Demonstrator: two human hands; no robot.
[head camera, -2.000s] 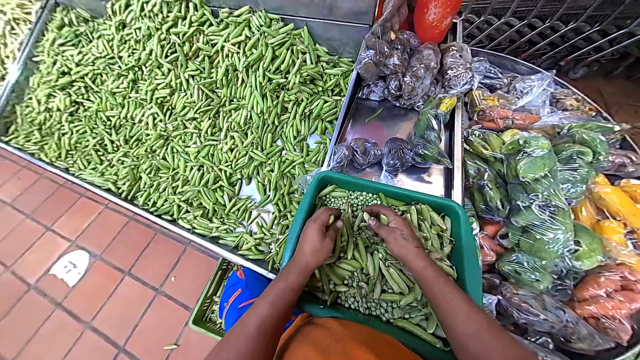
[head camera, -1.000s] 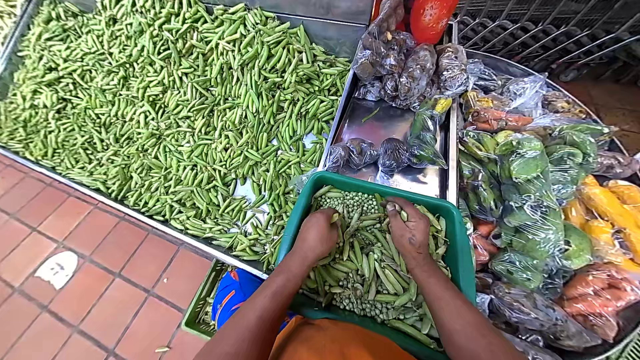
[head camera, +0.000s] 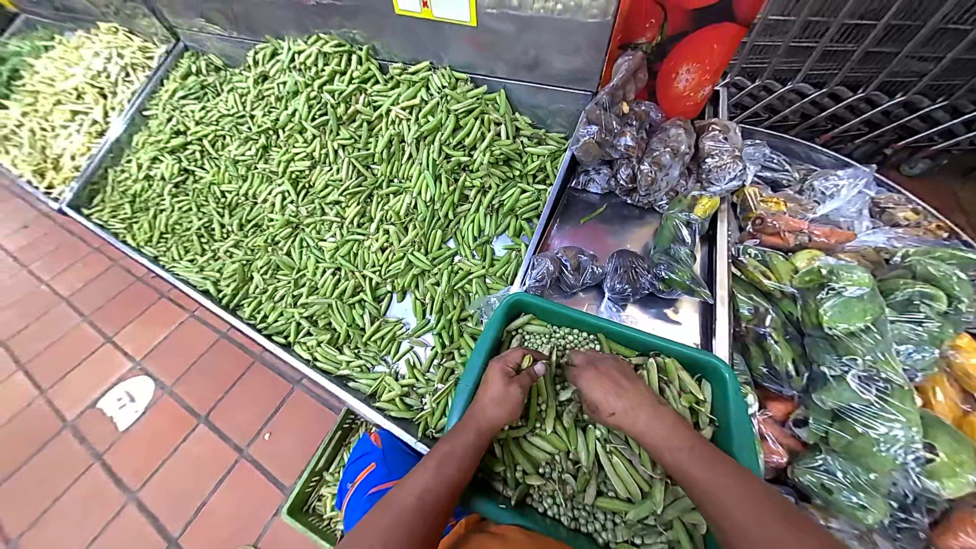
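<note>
A green plastic tub (head camera: 732, 404) in front of me holds pea pods (head camera: 618, 465) and loose shelled peas (head camera: 576, 339). Over the tub's far left part, my left hand (head camera: 507, 385) pinches a small pod between thumb and fingers. Close beside it on the right, my right hand (head camera: 606, 385) is bent down over the pods with its fingertips curled; whether it holds anything is hidden. A large heap of pea pods (head camera: 328, 191) fills the metal display bin beyond the tub on the left.
Plastic-wrapped produce (head camera: 854, 381) lies at the right. Dark bagged produce (head camera: 663, 156) rests on a metal tray (head camera: 602, 221) behind the tub. A green crate (head camera: 313, 488) with pods stands on the tiled floor (head camera: 191, 404) at lower left. Metal cart racks (head camera: 862, 69) are at upper right.
My hands have come closer together over the tub since a second ago, and the left one now shows a small pod at its fingertips.
</note>
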